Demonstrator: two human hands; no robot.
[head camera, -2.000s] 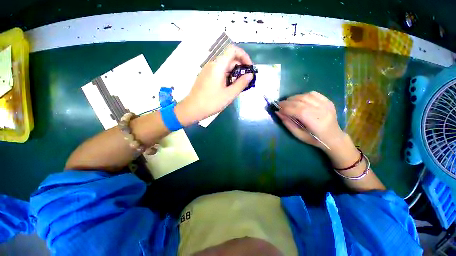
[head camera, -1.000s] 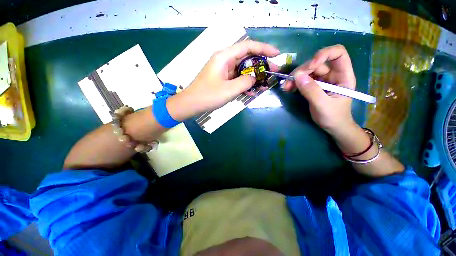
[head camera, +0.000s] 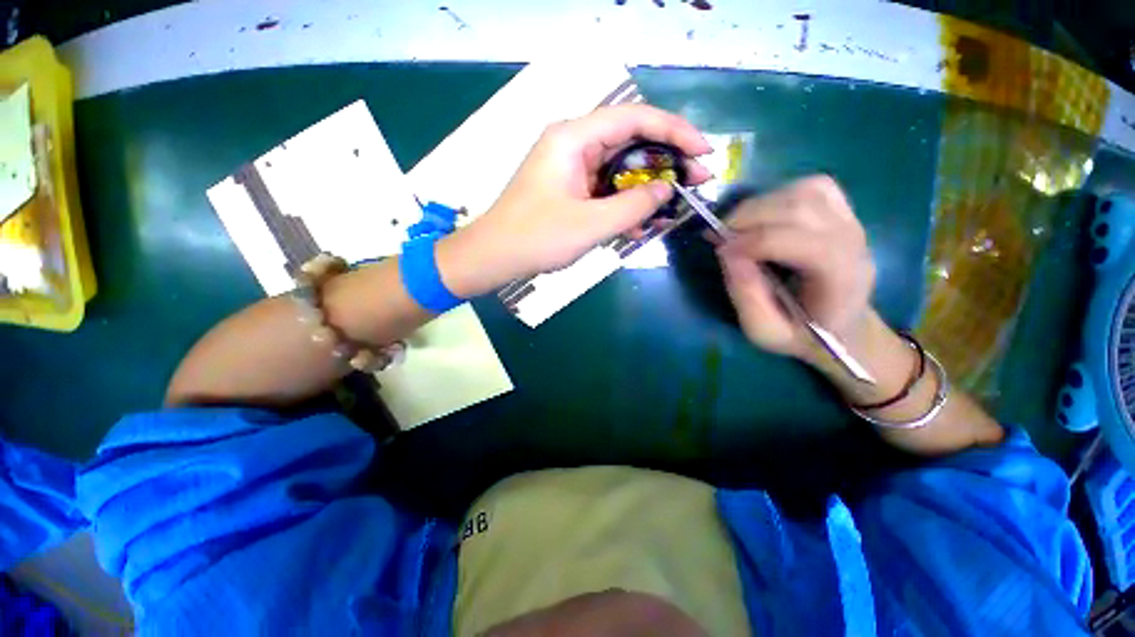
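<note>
My left hand (head camera: 573, 181) holds a round dark electronic unit (head camera: 641, 162) with yellow bits inside, between thumb and fingers, above a white backing sheet. My right hand (head camera: 797, 261), slightly blurred, holds metal tweezers (head camera: 703, 212). The tweezer tip is at the unit's yellow part; whether it holds a piece cannot be told. The backing sheet (head camera: 479, 131) under my left hand carries grey-brown strips. A second backing sheet (head camera: 342, 156) with strips lies to its left, partly under my forearm.
A yellow tray (head camera: 72, 212) stands at the far left. A cream sheet (head camera: 461, 367) lies below my left wrist. Amber tape (head camera: 983, 249) is stuck across the table at right. A light blue fan (head camera: 1095, 311) stands at the right edge. A blue sleeve (head camera: 31, 510) shows at lower left.
My right hand first came up to the unit with the tweezers, then moved slightly down and left, and the tweezers now slant more steeply. My left hand still holds the unit.
</note>
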